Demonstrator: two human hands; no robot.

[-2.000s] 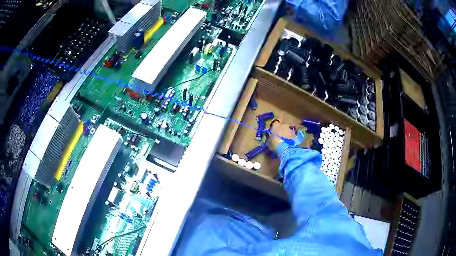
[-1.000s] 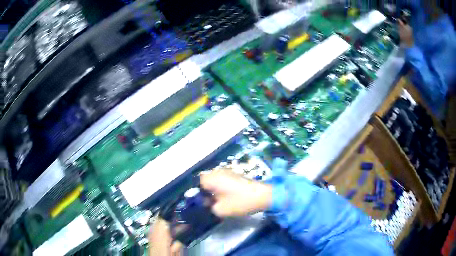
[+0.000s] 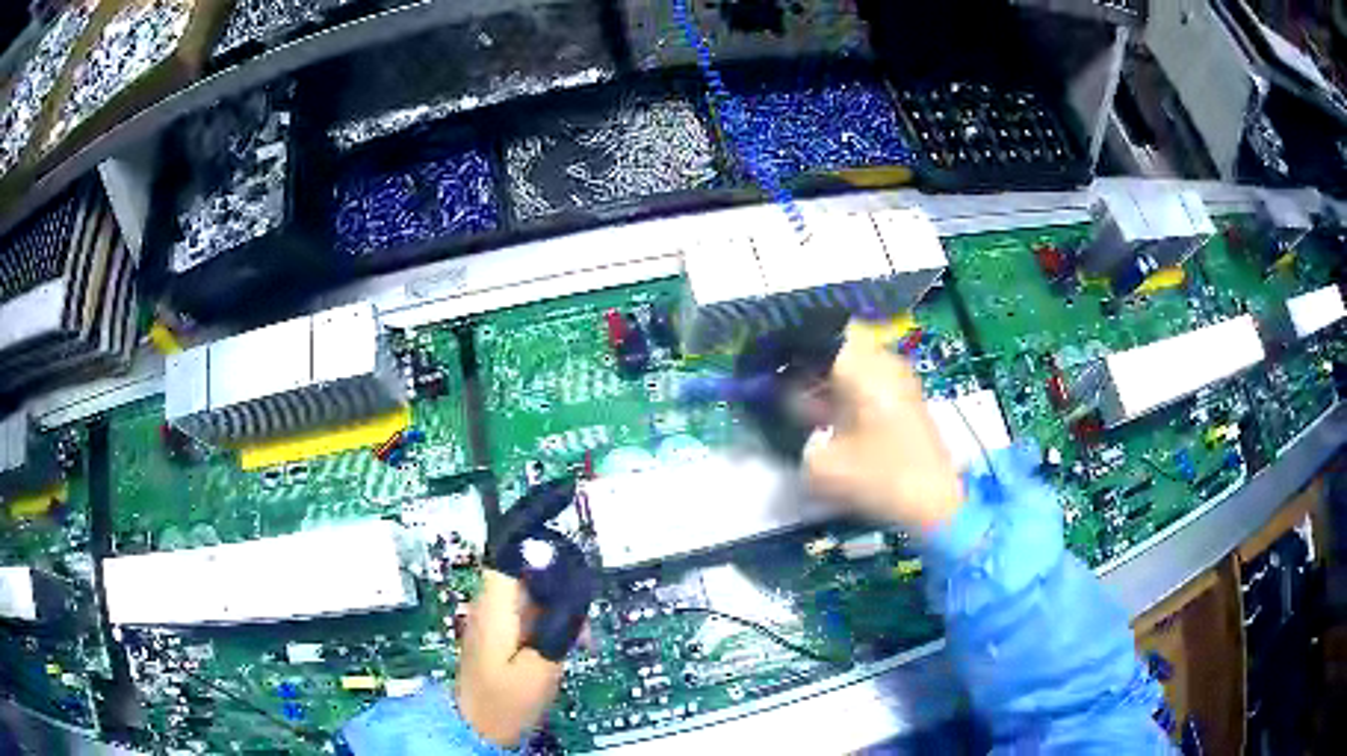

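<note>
My left hand [image 3: 510, 635], with black-covered fingertips, is over the middle green circuit board [image 3: 539, 369]. It is closed around a dark capacitor with a pale round end [image 3: 538, 554]. My right hand [image 3: 886, 443] is blurred, its black-covered fingers over the same board, in front of the finned heatsink [image 3: 798, 273] and the long white bar [image 3: 665, 510]. A blurred blue-purple capacitor [image 3: 724, 389] shows at its fingertips, pointing left. The hand hides part of the bar, and whether the capacitor touches the board cannot be told.
More boards lie on both sides, one at left [image 3: 148, 488] with a finned heatsink [image 3: 288, 377]. Behind the metal rail stand bins of blue parts [image 3: 414, 200] and silver parts [image 3: 613, 155]. A blue coiled cord [image 3: 724, 104] hangs across the bins. A cardboard box [image 3: 1197, 650] is at lower right.
The view has turned from the boxes at right to the boards and rear bins. My right hand has gone from the box to my left hand, then apart from it over the board.
</note>
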